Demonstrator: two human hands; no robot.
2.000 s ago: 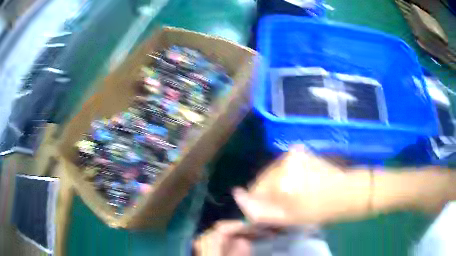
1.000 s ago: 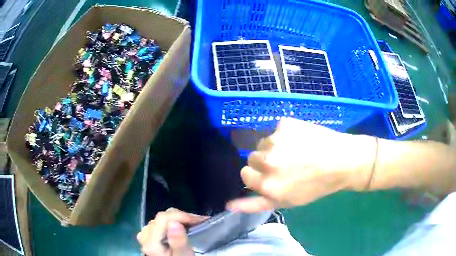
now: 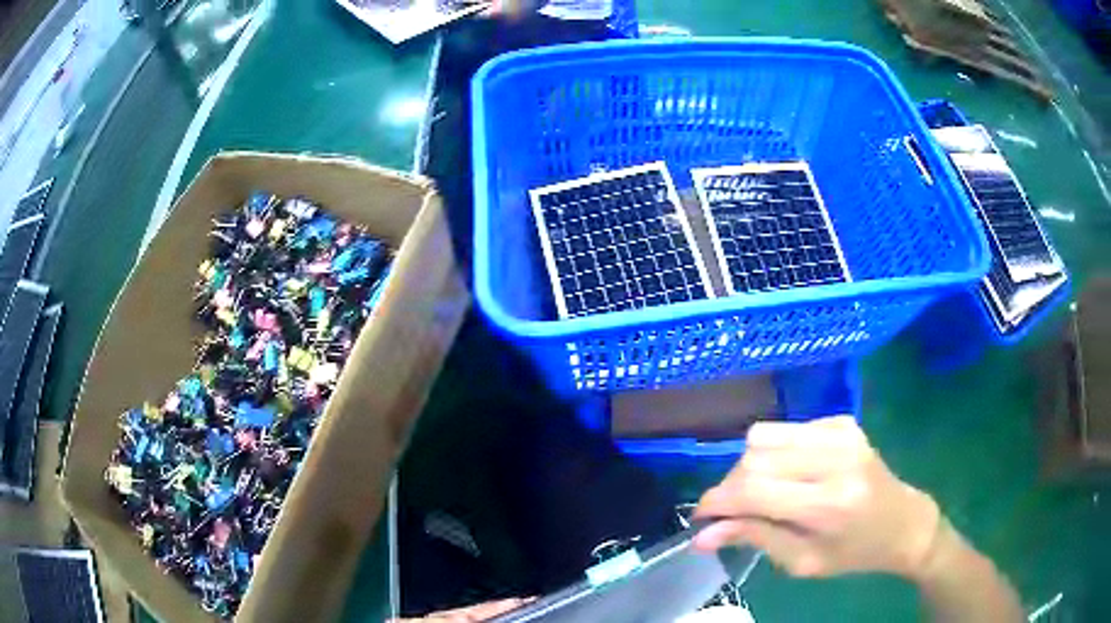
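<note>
A grey-backed solar panel (image 3: 664,584) is tilted at the bottom centre, seen nearly edge-on. A pale teal binder clip (image 3: 613,568) grips its upper edge, and wire handles of another clip show near its right corner. My right hand (image 3: 822,499) pinches the panel's edge at that corner; whether its fingers are on the clip or the frame is hidden. My left hand (image 3: 475,611) is at the panel's left end, mostly cut off by the bottom edge. A cardboard carton (image 3: 366,487) of multicoloured binder clips (image 3: 262,365) stands at left.
A blue basket (image 3: 731,323) holds two panels (image 3: 624,241) lying face up, above a lower blue basket (image 3: 841,408) with brown cardboard (image 3: 694,410). Stacked panels (image 3: 1011,219) lie at right. More panels (image 3: 59,587) lie at far left. Wooden or cardboard pieces (image 3: 975,43) are at top right.
The view has shifted, so carton and basket sit lower. The panel has turned, now showing a teal clip on its edge. My left hand has dropped mostly out of view; my right hand is at the panel's corner.
</note>
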